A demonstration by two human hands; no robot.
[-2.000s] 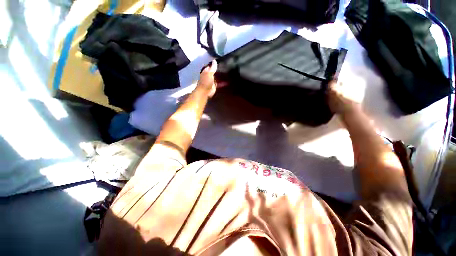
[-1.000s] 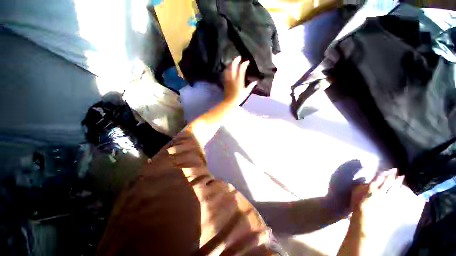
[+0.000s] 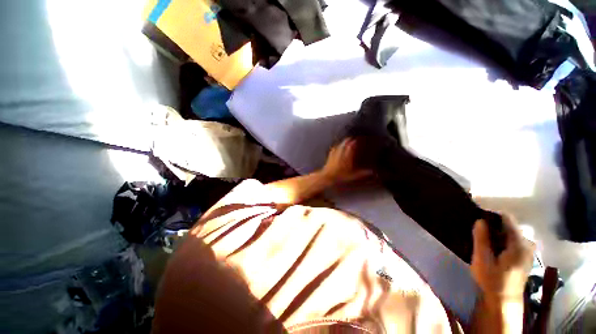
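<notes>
A black garment panel [image 3: 428, 189] lies across the white cloth near the table's front edge, slanting from upper left to lower right. Its upper end is raised or folded up. My left hand [image 3: 349, 161] is at its upper left part, with the fingers partly hidden by shade and cloth. My right hand [image 3: 502, 251] grips its lower right end between thumb and fingers.
A yellow-brown carton [image 3: 225, 65] stands at the table's left corner, with small black pieces [image 3: 268, 26] on it. A black cloth pile [image 3: 483, 29] lies at the far side, with thin loops hanging from it. More black cloth [image 3: 580, 156] lies at the right edge.
Since one second ago, the left hand has left the dark pieces by the carton and moved down and right. Both hands are now on a black panel nearer the body. The view has shifted.
</notes>
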